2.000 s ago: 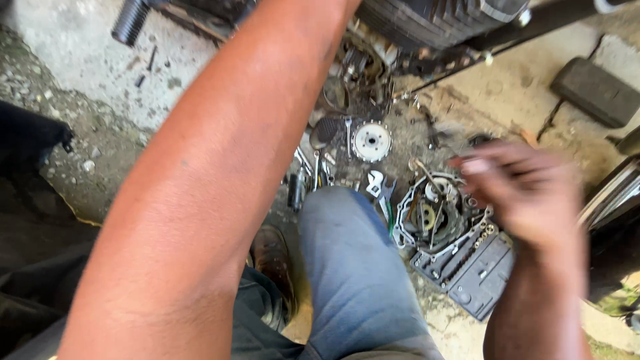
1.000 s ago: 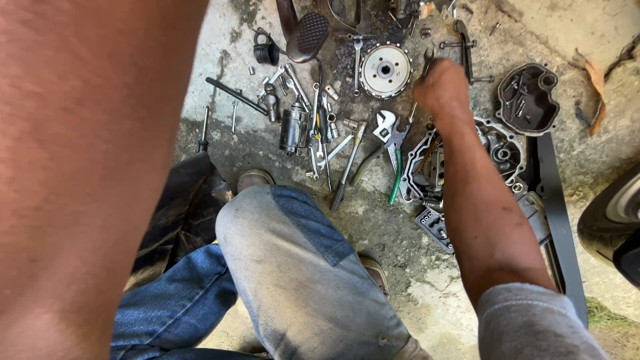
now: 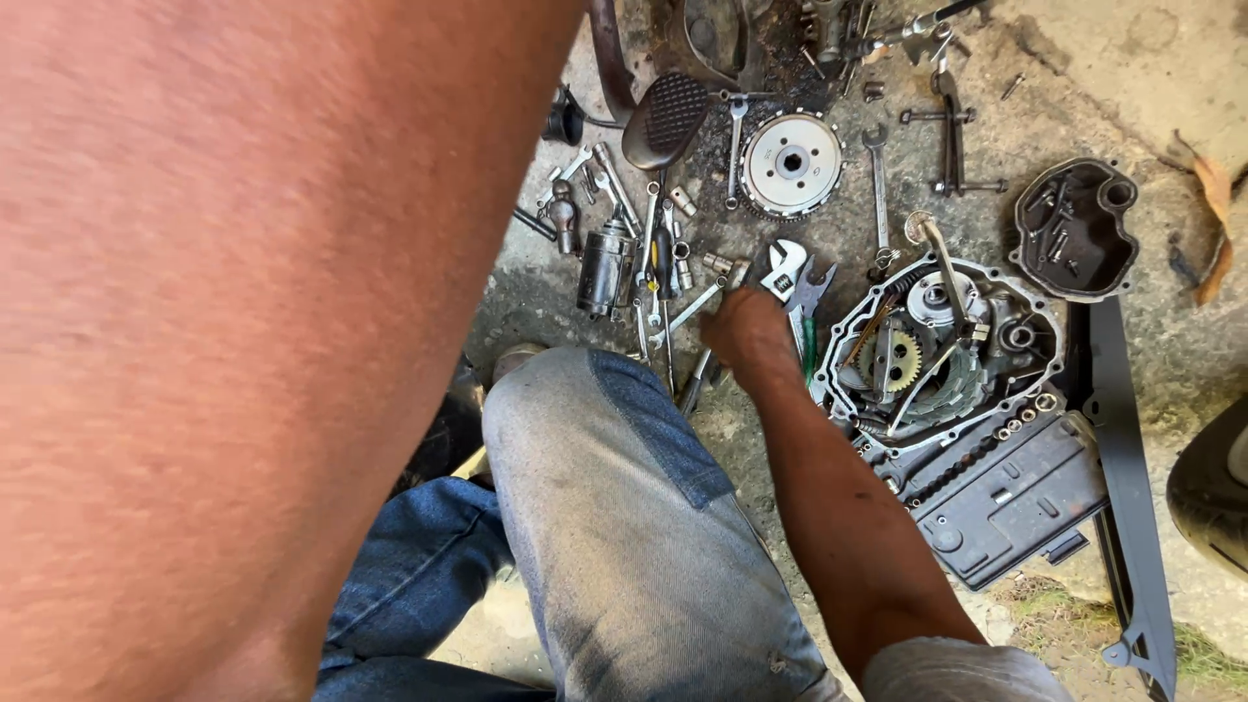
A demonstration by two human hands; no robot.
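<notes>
My right hand (image 3: 751,331), fingers curled downward, is over a metal tool with a dark handle (image 3: 696,382); whether it grips the tool is hidden. Right beside the hand lie an adjustable wrench (image 3: 783,270) and green-handled pliers (image 3: 809,297). Combination wrenches, a screwdriver (image 3: 664,258), sockets (image 3: 682,201) and a black cylindrical motor (image 3: 604,268) are to its left. Above it sits a round clutch assembly (image 3: 792,164), flanked by a combination wrench (image 3: 736,146) and another wrench (image 3: 879,185). My left forearm (image 3: 263,292) fills the left side; its hand is outside the view.
An opened engine cover with gears (image 3: 941,351) lies right of my forearm, touching a black socket case (image 3: 1014,497). Farther right are a dark cover holding bolts (image 3: 1077,229), a long black metal part (image 3: 1136,487) and part of a tire (image 3: 1214,487). A ball-peen hammer (image 3: 564,216) lies left.
My right hand has moved down and left, from beside the wrench right of the clutch assembly to the tools near my knee. That wrench now lies uncovered on the ground.
</notes>
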